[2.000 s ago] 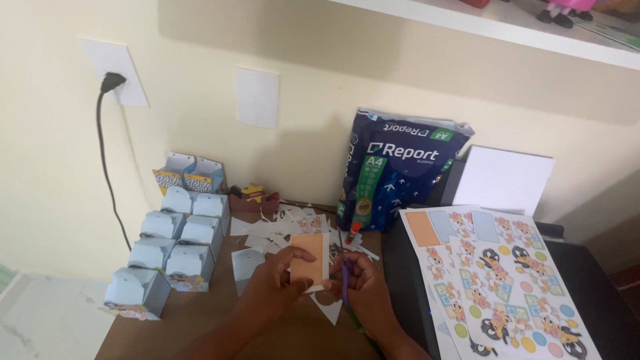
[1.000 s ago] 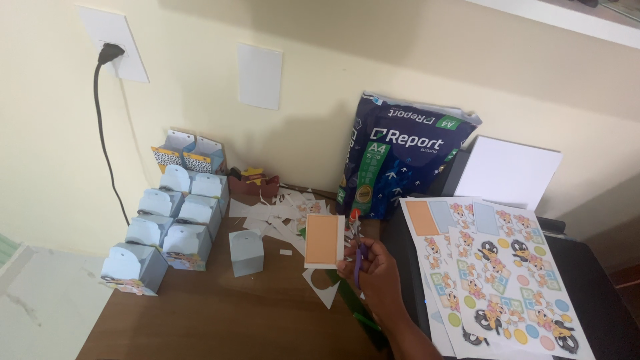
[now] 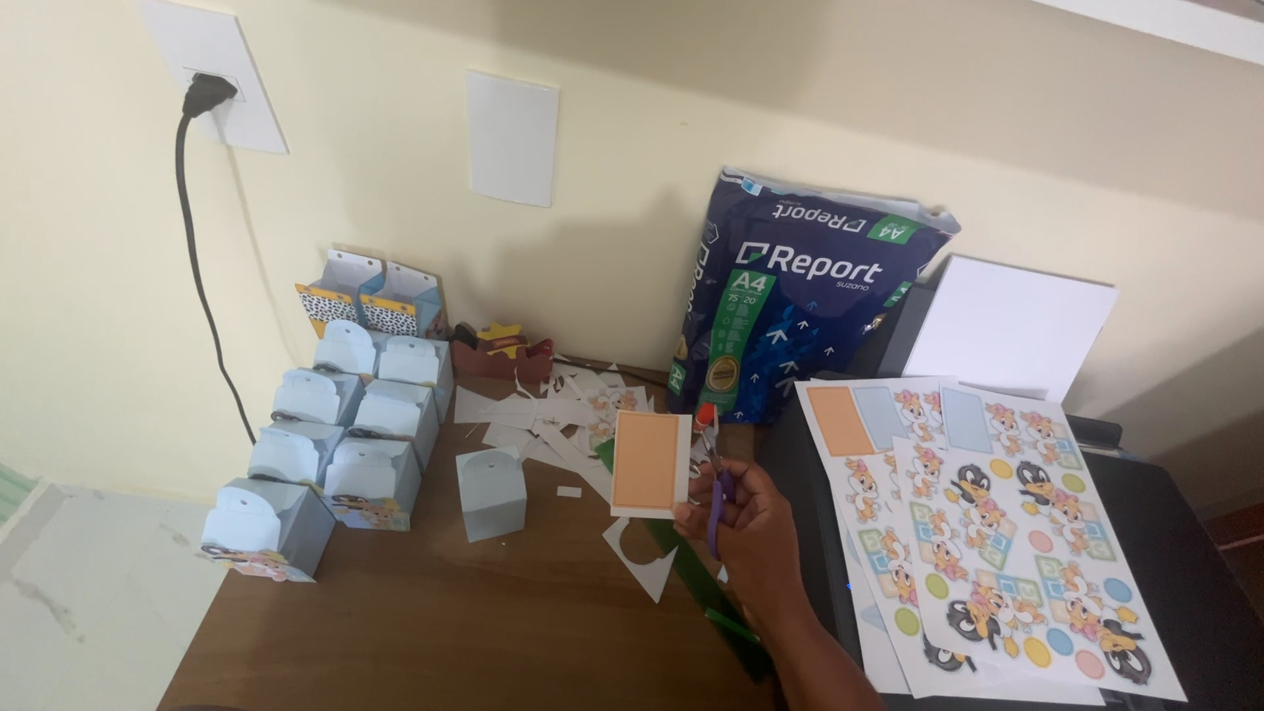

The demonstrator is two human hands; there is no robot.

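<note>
My right hand (image 3: 746, 528) holds purple-handled scissors (image 3: 721, 504), their blades pointing toward the wall. Between its thumb and fingertips it also pinches the edge of a rectangular paper piece (image 3: 647, 464), orange with a white margin. Behind the blades lies a red-capped tube (image 3: 704, 417). A small light-blue paper box (image 3: 492, 497) stands alone on the wooden table, left of the orange piece. My left hand is out of the picture.
Several light-blue paper boxes (image 3: 370, 484) stand in rows at left. White paper scraps (image 3: 538, 420) and a maroon tape dispenser (image 3: 502, 357) lie near the wall. A blue paper package (image 3: 800, 306) leans there. Printed sheets (image 3: 1027, 553) cover a black printer (image 3: 805, 494). A green strip (image 3: 706, 588) lies under my right wrist.
Two seconds ago both hands were at the orange piece; my left hand has since let go and left the view. My right hand keeps the piece and the scissors.
</note>
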